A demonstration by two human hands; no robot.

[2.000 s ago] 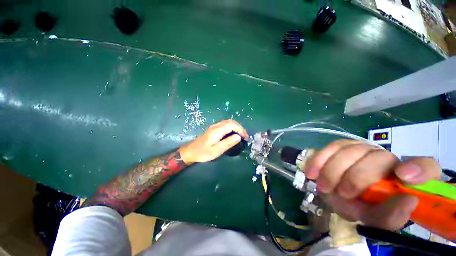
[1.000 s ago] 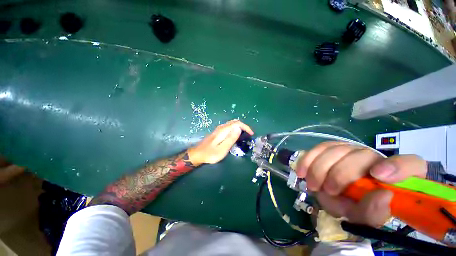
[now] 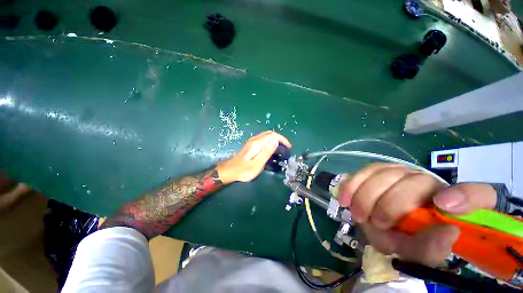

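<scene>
My left hand [image 3: 254,158] holds a round black plastic part [image 3: 278,158] on the green surface, its fingers over the part's far side. My right hand [image 3: 404,212] grips an orange screwdriver [image 3: 475,240] with a lime-green strip. The shiny metal and clear feed head [image 3: 295,173] on the screwdriver's front points left and meets the part; whether the bit touches a screw is hidden. A beige wrap [image 3: 378,264] and thin black and yellowish hoses hang below my right hand.
Loose silvery specks [image 3: 229,127] lie beyond my left hand. Several black parts [image 3: 221,31] lie on the belt [image 3: 275,54] beyond the seam. A grey post [image 3: 464,103] and white box [image 3: 480,163] stand right. A brown carton [image 3: 166,260] and black bag [image 3: 67,232] are lower left.
The black parts beyond the seam have moved right. Both hands stay near the same place, with the part and feed head together throughout. My left hand's hold has shifted slightly.
</scene>
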